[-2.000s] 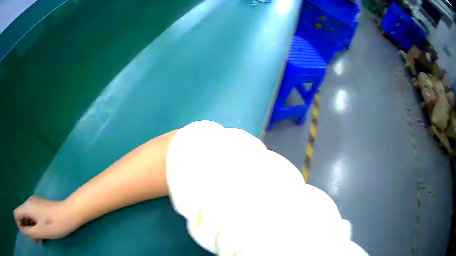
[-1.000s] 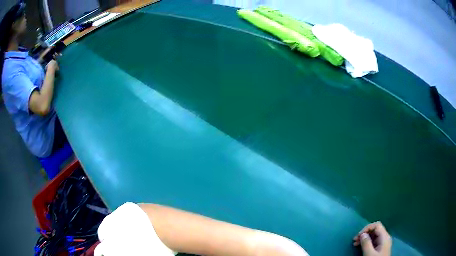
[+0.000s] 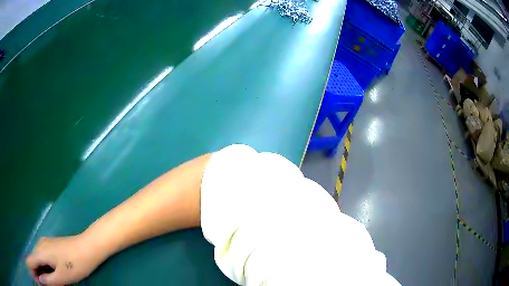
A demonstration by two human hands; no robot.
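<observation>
My right hand [image 3: 66, 260] is bare, in the lower left corner, over the green table mat [image 3: 223, 106]. Its fingers are curled in towards the thumb around a dark gap, and no object shows in them. The bare forearm runs up to the right into a loose white sleeve [image 3: 279, 218]. I cannot tell if the hand touches the mat. My left hand is out of the picture.
A pile of small silvery metal parts [image 3: 293, 10] lies at the table's far end. A blue plastic stool [image 3: 341, 84] and blue bins [image 3: 365, 42] stand right of the table. Yellow-black tape crosses the grey floor [image 3: 396, 162]; cardboard and brown bundles [image 3: 486, 137] lie far right.
The view has swung right from the other person, the red bin, the green bundle and the white cloth. The stool and floor show again. My right hand remains curled.
</observation>
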